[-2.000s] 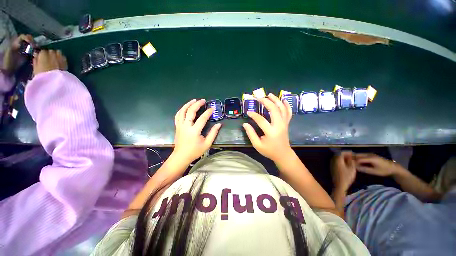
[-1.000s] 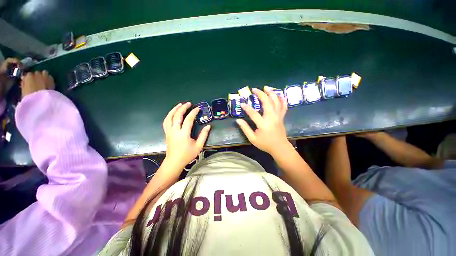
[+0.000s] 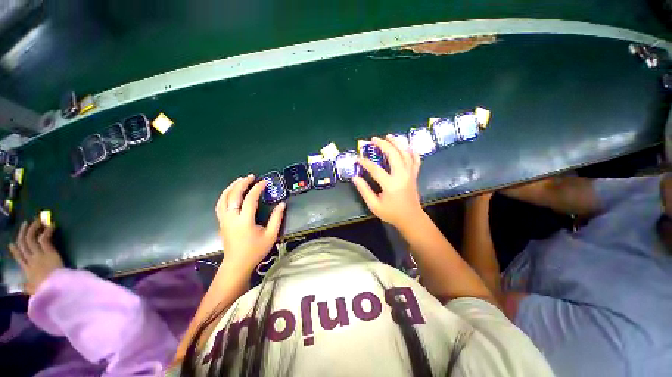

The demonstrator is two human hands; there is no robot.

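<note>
A slanted row of several smartwatch units lies on the green bench in front of me. The leftmost watch (image 3: pixel 274 187) shows a list screen. Beside it is a dark-faced watch (image 3: pixel 297 177) with small coloured blocks. Bright lit displays (image 3: pixel 421 141) lie farther right. My left hand (image 3: pixel 249 221) is at the row's left end, fingers apart, index fingertip at the leftmost watch's edge. My right hand (image 3: pixel 394 184) is spread over the middle, fingers apart, thumb and a fingertip at a bright-screened watch (image 3: pixel 347 166); it partly covers watches beyond. Both hands appear to hold nothing.
Unlit watches (image 3: pixel 115 138) lie in a row at upper left beside a yellow-edged battery (image 3: pixel 163 123). A pale divider strip (image 3: pixel 295 55) crosses behind. A lilac-sleeved person's hand (image 3: pixel 37 254) rests at left; a person in light blue (image 3: pixel 597 272) sits at right.
The view has shifted and tilted, so the row slants more. My right hand now sits farther along the row, uncovering a bright-screened watch. The lilac-sleeved person's hand has moved nearer the bench's front edge.
</note>
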